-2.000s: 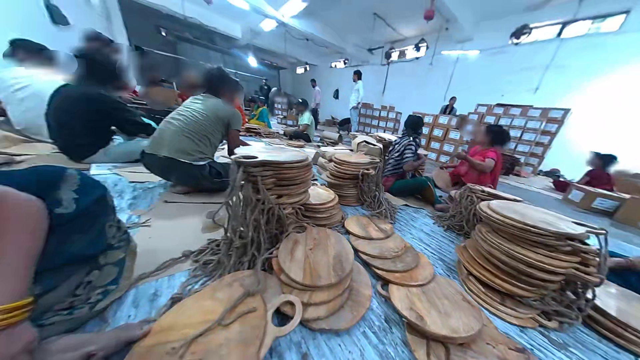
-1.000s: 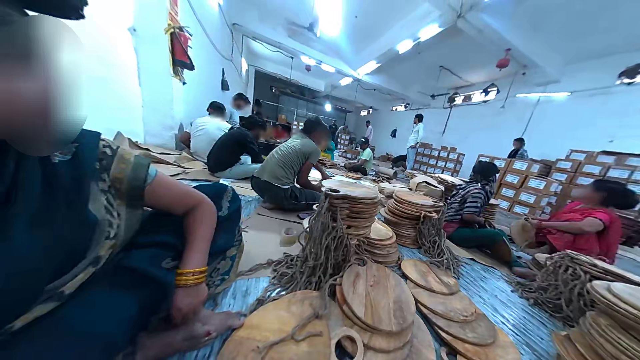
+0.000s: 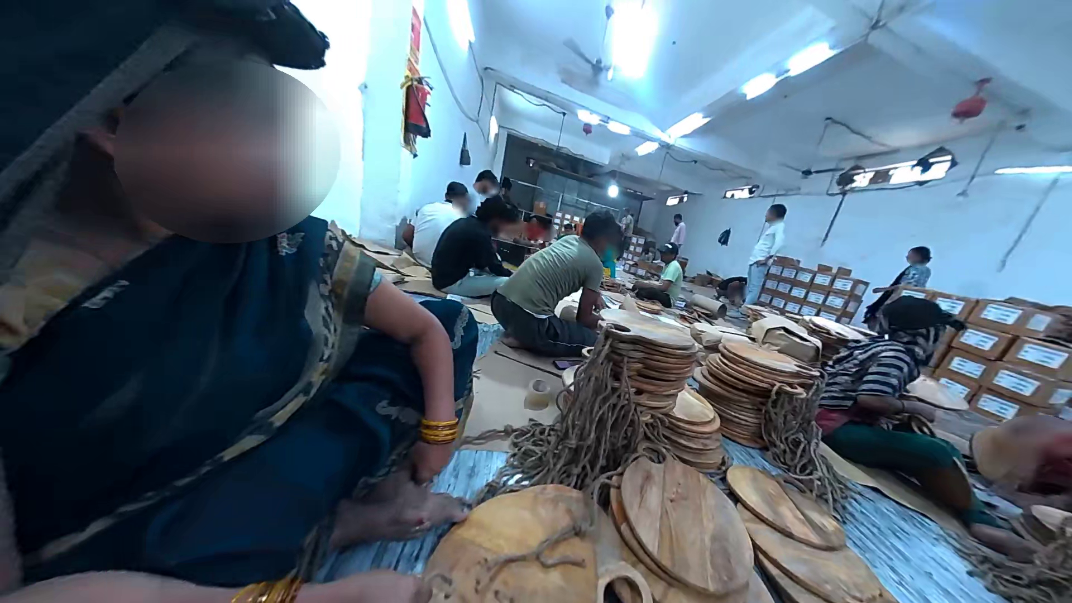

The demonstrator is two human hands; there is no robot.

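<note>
Neither of my hands is in view. A round wooden board with a rope loop [image 3: 523,544] lies at the bottom middle. Beside it, several overlapping round wooden boards [image 3: 687,528] rest on the floor sheet. At the lower left, a seated co-worker's forearm with bangles [image 3: 268,590] reaches along the frame's bottom edge, its blurred hand beside the near board. That person's other hand [image 3: 431,461] hangs by their bare foot [image 3: 402,511]. Behind stands a tall stack of round boards [image 3: 649,356] with a bunch of brown rope [image 3: 586,419] hanging at its left.
Another stack of boards [image 3: 754,385] stands to the right, with ropes beside it. A seated person in a striped top [image 3: 879,377] is at the right, before stacked cartons [image 3: 997,352]. A roll of tape [image 3: 538,394] stands on brown cardboard. More people sit behind.
The view has swung left. The co-worker's blue-clad body fills more of the left side, and a second forearm with bangles now shows at the bottom edge.
</note>
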